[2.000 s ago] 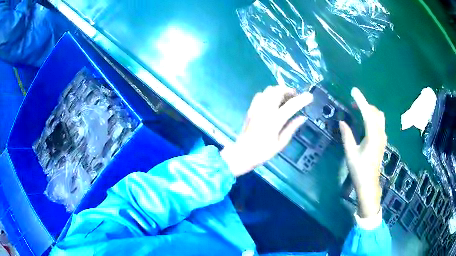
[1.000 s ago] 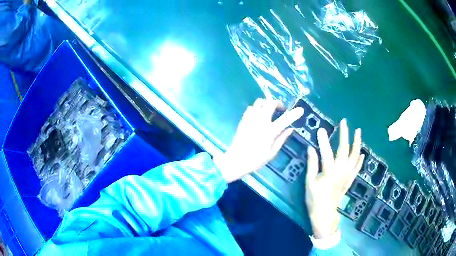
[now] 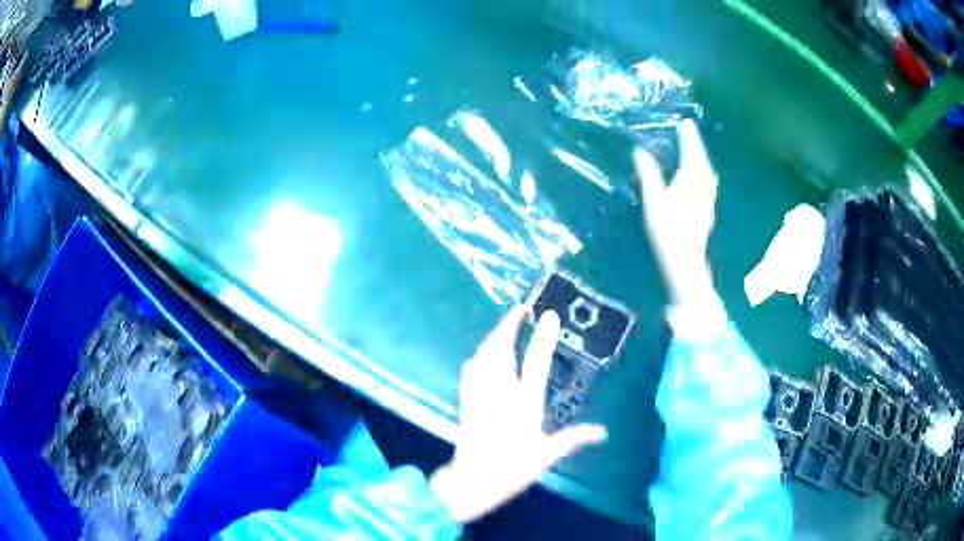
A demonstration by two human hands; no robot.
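Note:
An open device housing (image 3: 600, 317) lies on the green bench, with a dark half with a round hole uppermost; its lower half is partly covered by my left hand. My left hand (image 3: 507, 407) has its fingertips on the housing's left side, thumb spread out. My right hand (image 3: 680, 211) reaches up the bench beside crumpled clear film (image 3: 618, 90), thumb and finger apart; a dark patch shows between them, too blurred to tell if held. A flat clear bag (image 3: 465, 201) lies just above the housing.
More housings (image 3: 835, 444) stand in a row at the lower right. A stack of bagged black panels (image 3: 888, 285) and a white crumpled piece (image 3: 788, 254) lie at right. A blue bin (image 3: 227, 428) with packed housings stands at lower left, beside the bench edge.
My right hand has left the housing and moved up the bench to the crumpled film. My left hand stays at the housing. The view has shifted, showing more of the far bench.

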